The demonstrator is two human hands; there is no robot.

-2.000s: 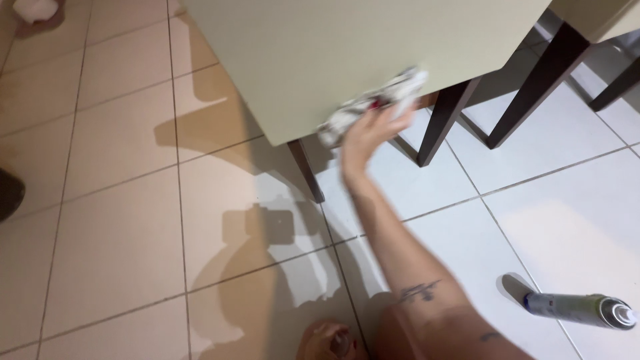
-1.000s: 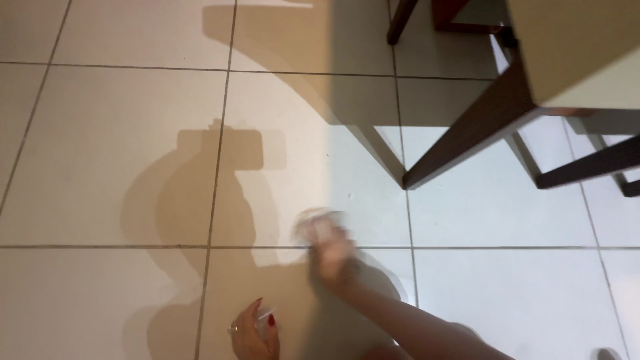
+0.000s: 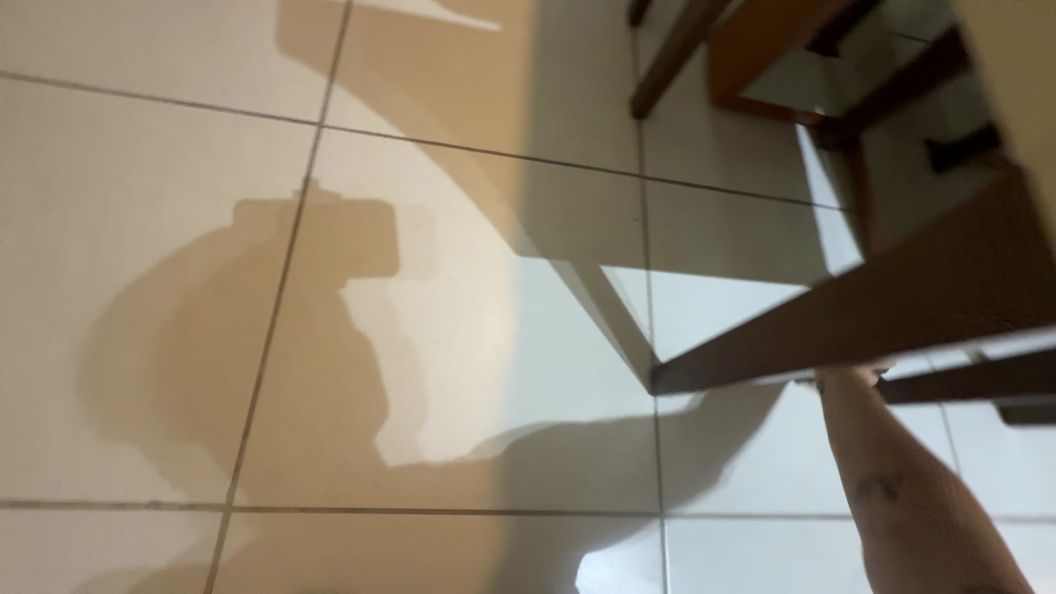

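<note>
My right hand is mostly hidden behind a dark wooden chair leg; only a bit of it shows at the leg's lower edge, above my tattooed forearm at the lower right. Whether it holds anything cannot be seen, and no cloth is visible. The foot of the chair leg stands on the pale tiled floor, near a grout line. Part of a light-coloured seat shows at the top right. My left hand is outside the view.
Further dark legs stand at the upper right, beside a reddish-brown wooden piece. Another dark leg runs to the right edge behind the near one. Shadows of a head and arm fall over the tiles.
My right hand has moved from the open floor, where it pressed a blurred cloth, rightward to behind the chair leg. My left hand has left the view.
</note>
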